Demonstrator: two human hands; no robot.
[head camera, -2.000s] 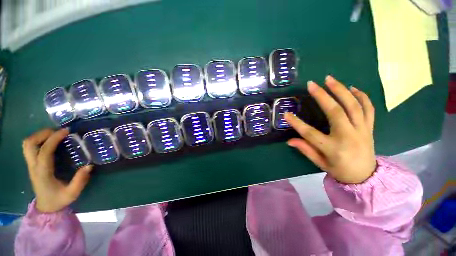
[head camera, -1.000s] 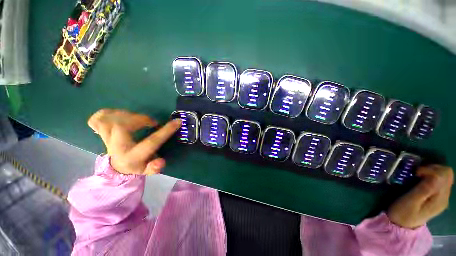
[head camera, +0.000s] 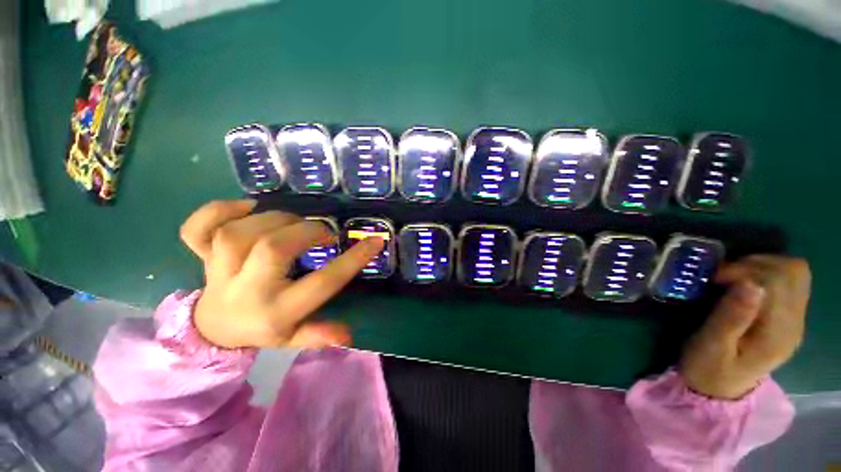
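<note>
Two rows of watch bodies with lit screens lie in front of me, the far row (head camera: 426, 166) and the near row (head camera: 487, 256). My left hand (head camera: 263, 277) covers the near row's left end; its index fingertip touches a watch (head camera: 368, 262) whose screen shows an orange bar. The other visible screens show pale lines of text. My right hand (head camera: 752, 323) is curled beside the near row's right-end watch (head camera: 687, 269), with nothing visible in it. A black strip (head camera: 590, 224) shows between the rows and under the near one.
A multicoloured cartoon-patterned phone or case (head camera: 106, 115) lies at the left on the green mat (head camera: 396, 60). A crumpled white lump (head camera: 78, 11) is at the top left. Pale trays or edges show at the far left and top right. The bench edge runs in front of my lap.
My left index finger has moved right from the near row's left-end watch to another one, whose screen now shows an orange bar. The view has shifted, and the rows appear further left.
</note>
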